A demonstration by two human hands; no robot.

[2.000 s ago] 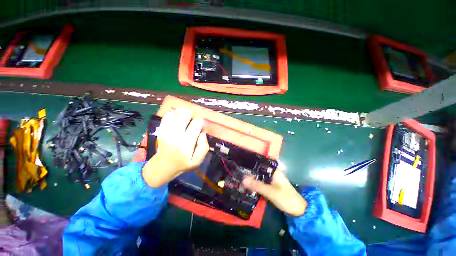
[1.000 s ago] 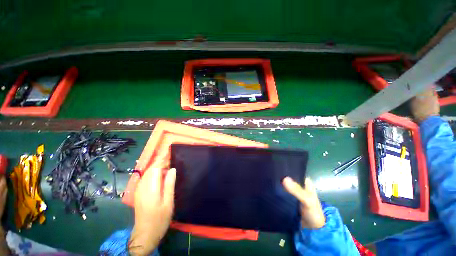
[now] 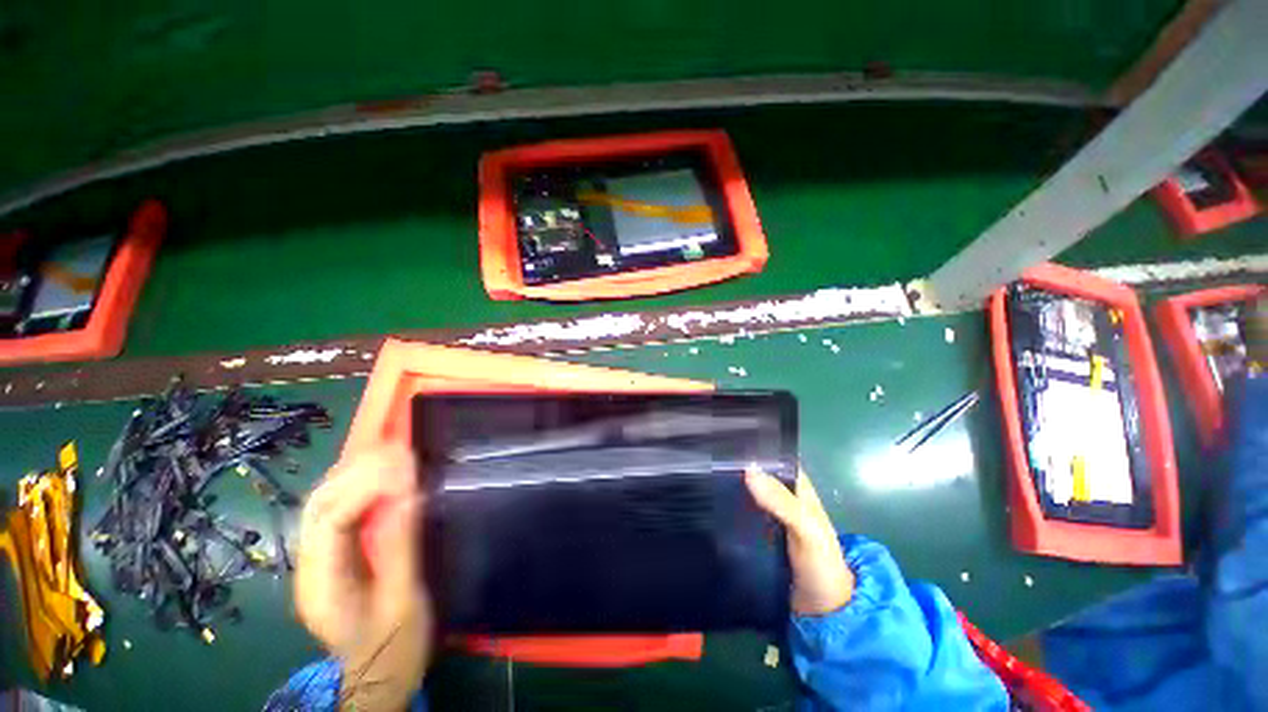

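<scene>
A tablet (image 3: 605, 522) is held screen side up over its red foam tray (image 3: 376, 403), whose top and bottom edges show around it. The dark glossy screen carries pale streaks of reflection. My left hand (image 3: 369, 549), blurred, is at the tablet's left edge; whether its fingers grip the edge is hard to tell. My right hand (image 3: 809, 540) grips the right edge with the thumb on the screen. The tablet's underside is hidden.
A black flex cable pile (image 3: 195, 494) and orange flex cables (image 3: 53, 563) lie at left. Tweezers (image 3: 937, 422) lie right of the tray. Another tablet tray (image 3: 1022, 487) stands at right beside a blue sleeve (image 3: 1238, 556). A rail (image 3: 459, 341) and slanted post (image 3: 1085, 174) border the belt, which carries more trays.
The tablet was turned from open internals to screen side up, then moved slightly left and levelled. The neighbour's hand at upper right has left the post area.
</scene>
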